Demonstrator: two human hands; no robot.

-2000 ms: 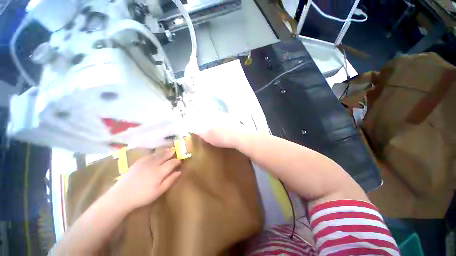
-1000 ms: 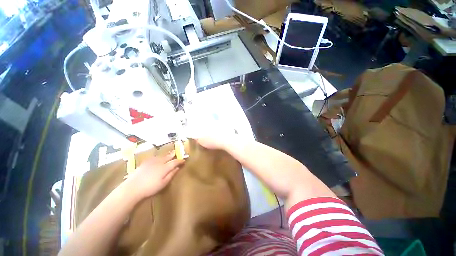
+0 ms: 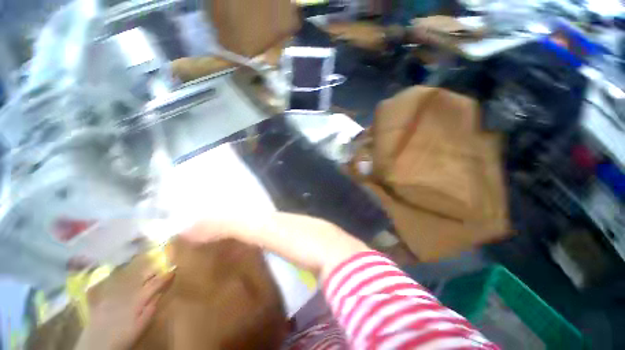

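A brown tote bag body [image 3: 226,294] lies on the white-covered table in front of me, its upper edge under the machine head. The white pattern sewing machine [image 3: 89,184] with a red mark stands at the left, blurred. Yellow bracket pieces [image 3: 161,258] of the jig lie at the bag's upper edge. My left hand [image 3: 133,314] lies on the bag below the brackets, fingers extended. My right hand [image 3: 212,231] is at the bag's upper edge beside the needle area; its fingers are blurred and washed out, so its hold cannot be told.
A stack of brown bags [image 3: 438,157] stands at the right. A green crate [image 3: 507,301] is at the lower right. A white-framed dark screen [image 3: 308,78] stands behind the dark table edge [image 3: 301,178]. Black bags or wrapping [image 3: 534,89] lie farther right.
The view has swung to the right, so the machine and bag sit farther left and the green crate shows more. Both hands remain at the bag near the yellow brackets.
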